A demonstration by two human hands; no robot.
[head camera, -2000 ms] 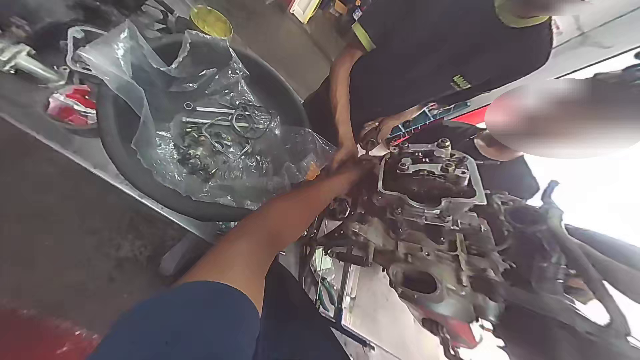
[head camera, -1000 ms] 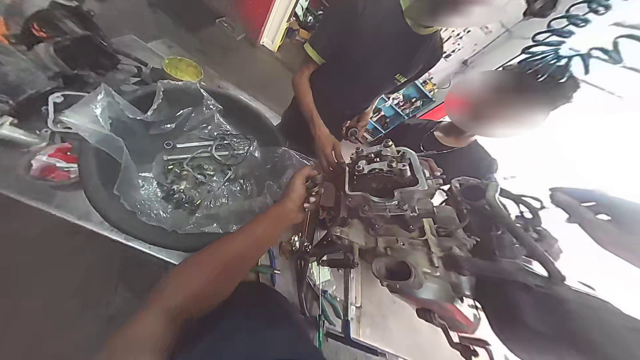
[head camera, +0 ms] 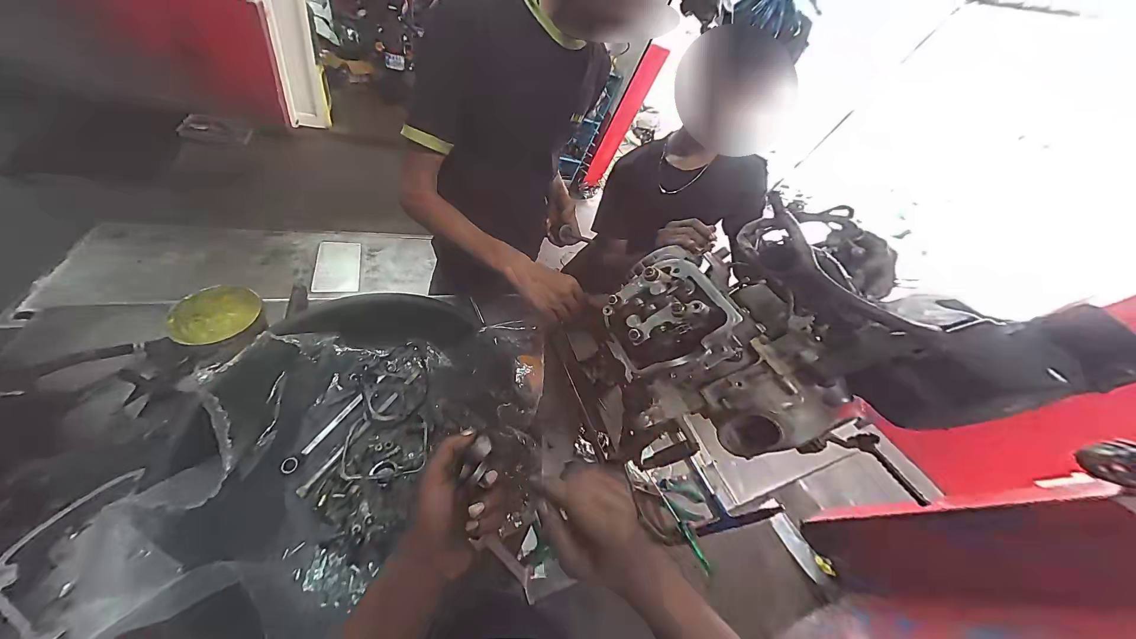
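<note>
My left hand (head camera: 454,501) is at the lower middle, over the right side of the plastic-lined basin (head camera: 382,311), its fingers curled around a small metal part. Close beside it, my right hand (head camera: 590,524) is bent inward; blur hides what lies between its fingers. Under the clear plastic sheet (head camera: 169,541), or on it, lie a combination wrench (head camera: 328,430), a looped gasket or wire and several small bolts. Right of my hands stands an engine with an open cylinder head (head camera: 670,311), its rocker parts exposed. A co-worker's hand (head camera: 550,288) touches the near-left edge of the head.
Two people stand across the bench; the second one's hand (head camera: 688,235) rests behind the cylinder head. A yellow round container (head camera: 216,315) sits at the left. Green-handled pliers (head camera: 692,541) lie below the engine. A black hose or cover (head camera: 976,364) stretches to the right.
My left hand has left the engine's edge and come back over the basin. My right hand, raised at the far right a second ago, is now beside it. The view has turned.
</note>
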